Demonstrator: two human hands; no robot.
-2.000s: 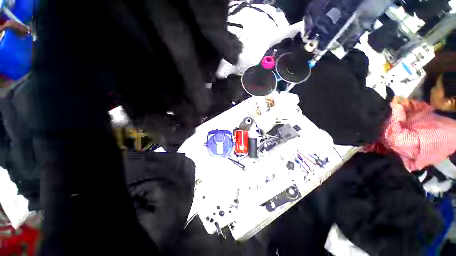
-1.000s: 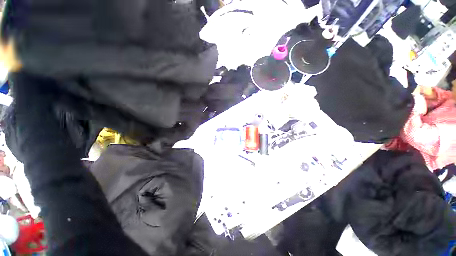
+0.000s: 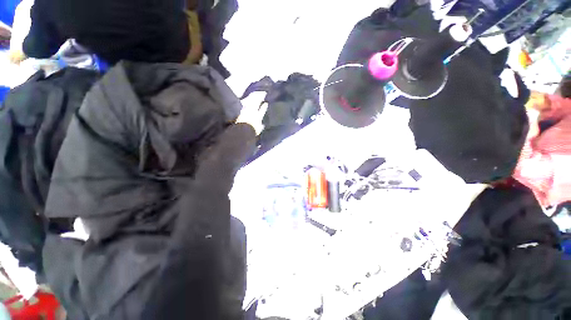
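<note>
A large heap of black garments fills the left half of the view, with folds and a hollow near its upper middle. A dark sleeve rises from the bottom edge along the heap's right side. My left hand shows at its end, small and washed out, by the heap's upper right edge and against loose black cloth. Whether it grips cloth cannot be told. My right hand is not in view.
The white machine table, right of the heap, bears a red spool, a dark spool and small metal parts. Thread cones stand behind. Black cloth piles lie right, near a person's red-and-white sleeve.
The dark sleeve has swung from the far left towards the middle. The raised black cloth has come lower and now lies heaped at left. The table appears slightly farther right and lower.
</note>
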